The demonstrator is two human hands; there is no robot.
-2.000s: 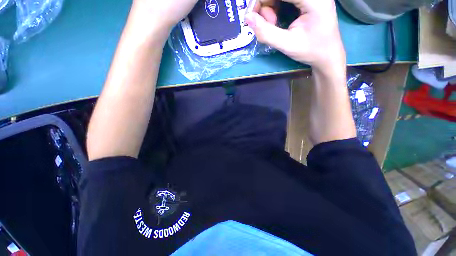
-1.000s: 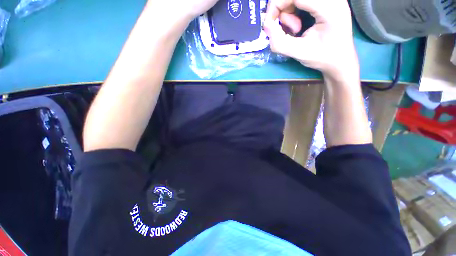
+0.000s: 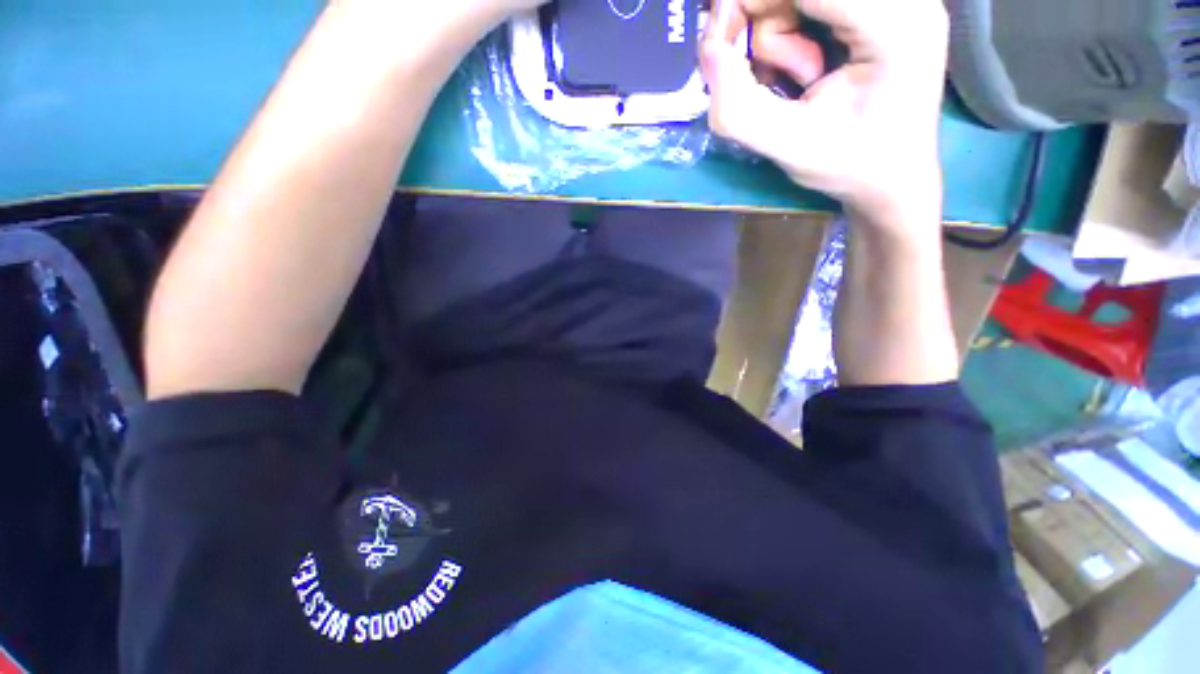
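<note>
A white housing [image 3: 619, 108] lies on the bench, cut off by the top edge of the view. A black branded unit [image 3: 619, 53] with white lettering lies on it. A crinkled clear poly bag [image 3: 526, 152] spreads under and around the housing. My right hand [image 3: 829, 86] is at the housing's right side, thumb and fingertips pinched together at its edge; what lies between them cannot be made out. My left hand [image 3: 494, 7] is at the upper left of the housing, mostly cut off by the top edge, its fingers hidden.
The green bench edge [image 3: 632, 200] runs across. A grey dispenser [image 3: 1073, 59] with a black cord stands at upper right, beside cardboard flaps [image 3: 1138, 198]. A black bin [image 3: 66, 250] is at left, an open carton [image 3: 763, 303] below the bench. A red stool [image 3: 1079, 323] and cartons [image 3: 1073, 540] are at right.
The view has shifted, and the housing sits closer to the top edge. My right hand stays pinched at the housing's right side. My left hand shows less than before.
</note>
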